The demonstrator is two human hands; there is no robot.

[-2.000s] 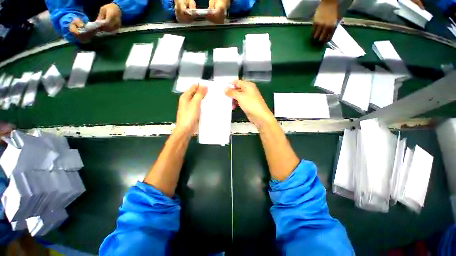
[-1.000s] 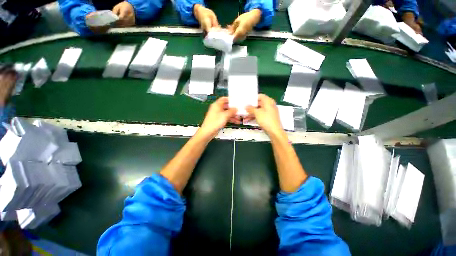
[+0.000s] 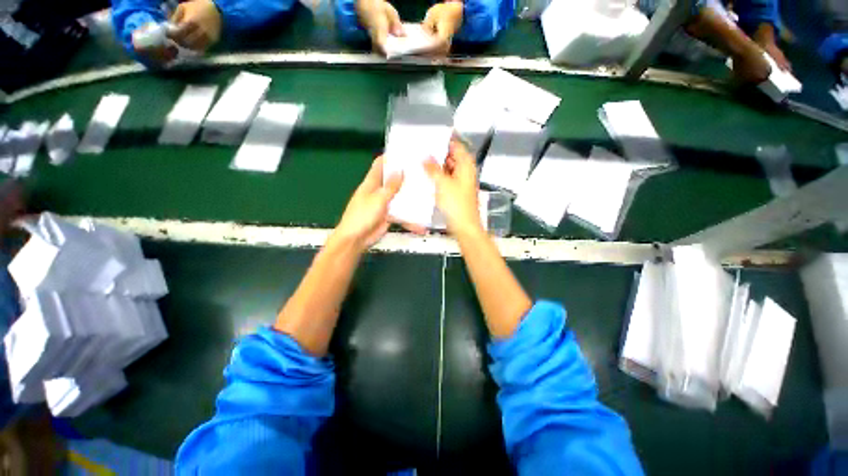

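Observation:
My left hand (image 3: 369, 204) and my right hand (image 3: 456, 186) hold a white leaflet (image 3: 415, 153) between them, upright over the near side of the green conveyor belt (image 3: 325, 195). The left fingers are at its lower left edge and the right fingers at its right edge. Whether it is one piece or several is hard to tell. Part of a white piece with a clear plastic rim (image 3: 498, 212) shows just right of my right hand. Other white packed pieces (image 3: 268, 137) lie on the belt to the left, and overlapping ones (image 3: 595, 191) lie to the right.
A tall leaflet stack (image 3: 88, 307) stands at the left on the dark green ledge (image 3: 390, 372). A pile of packed pieces (image 3: 688, 325) lies at the right. A slanting post (image 3: 790, 218) crosses the right side. Other workers' hands (image 3: 409, 28) hold pieces across the belt.
My hands have moved a little left with the leaflet, and my left hand is lower on its side. The pieces on the belt have shifted left. The worker's hands opposite are drawn back from the belt.

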